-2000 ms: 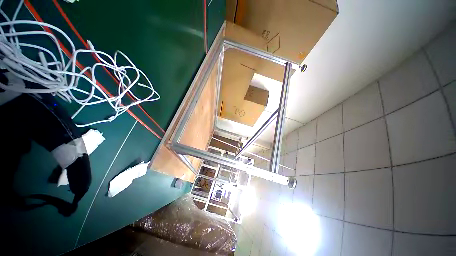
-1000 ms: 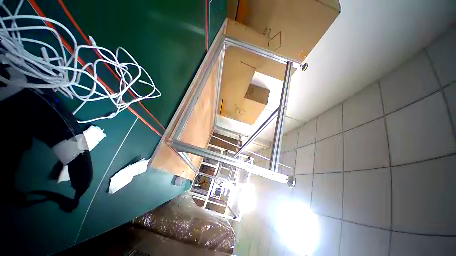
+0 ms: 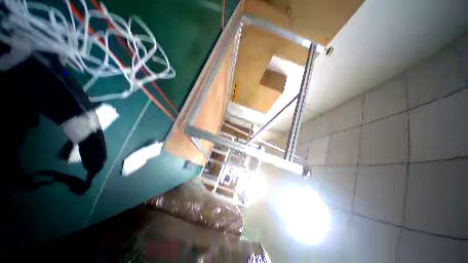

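Observation:
A loose tangle of white cables (image 3: 110, 49) lies on the green surface (image 3: 149, 182) at the upper left. A black strap-like item (image 3: 95, 154) with a white patch wrapped round it lies below the cables at the left. A small white scrap (image 3: 141, 157) lies to its right on the green. Neither my left hand nor my right hand can be made out; the far left is too dark to tell more. The view is blurred.
A silver metal frame (image 3: 303, 102) with a wood-tone panel (image 3: 210, 95) stands at the centre. Brown cartons (image 3: 254, 61) are behind it. A white wire rack (image 3: 220, 167) and film-wrapped goods (image 3: 200, 213) are lower down. Red cords (image 3: 146, 90) cross the green.
The view has shifted, so the cables, strap and frame sit higher and slightly further right. More wrapped goods show at the bottom. The objects keep their places relative to each other.

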